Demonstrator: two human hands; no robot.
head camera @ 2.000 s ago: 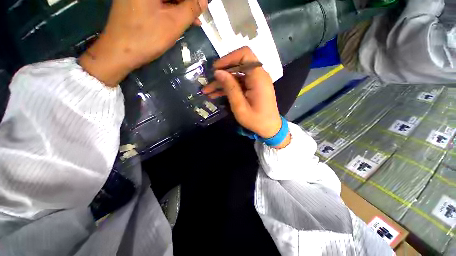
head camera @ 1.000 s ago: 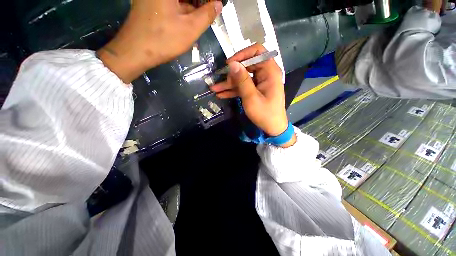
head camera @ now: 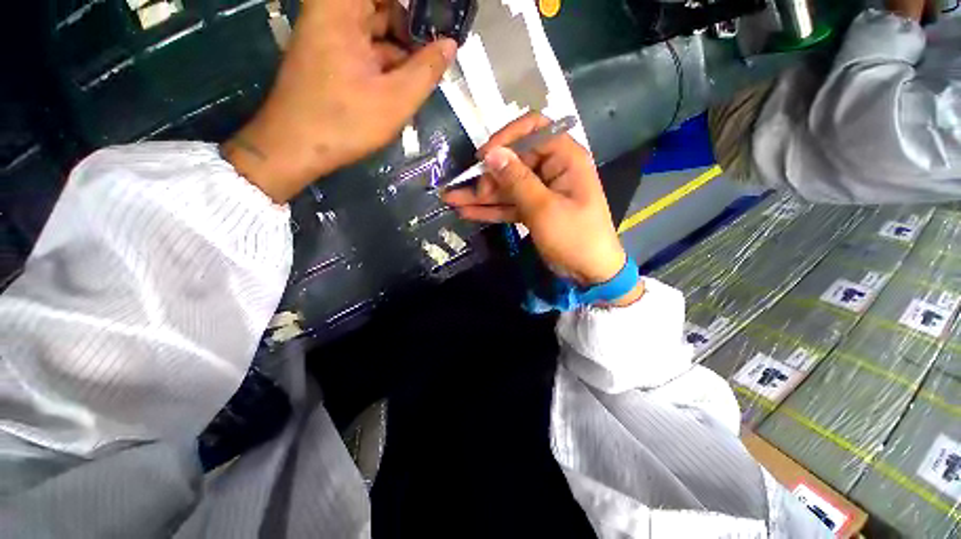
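Observation:
My left hand (head camera: 342, 90) is at the top centre, its thumb and fingers holding a dark rounded-square housing (head camera: 440, 18) with a shiny rim, cut by the top edge. My right hand (head camera: 543, 195) holds slim grey tweezers (head camera: 527, 144) over the dark glossy parts tray (head camera: 353, 226). The tweezer tips are low over the tray, near a bright glare; I cannot tell whether they hold a part. Small cream flex parts (head camera: 436, 253) lie as a pair in a pocket near the tray's front edge. Another cream strip (head camera: 410, 140) lies just below my left hand.
A white adhesive sheet (head camera: 511, 63) with a grey stepped patch lies right of my left hand. A silver spool with a green end (head camera: 798, 23) stands at the upper right. Another person's sleeve (head camera: 843, 116) is at the right. Wrapped, labelled cartons (head camera: 832, 316) stand at the lower right.
The housing in my left hand now shows more fully. A cream part seen near the tweezer tips earlier no longer shows in its place. My right hand has moved slightly right with the tweezers.

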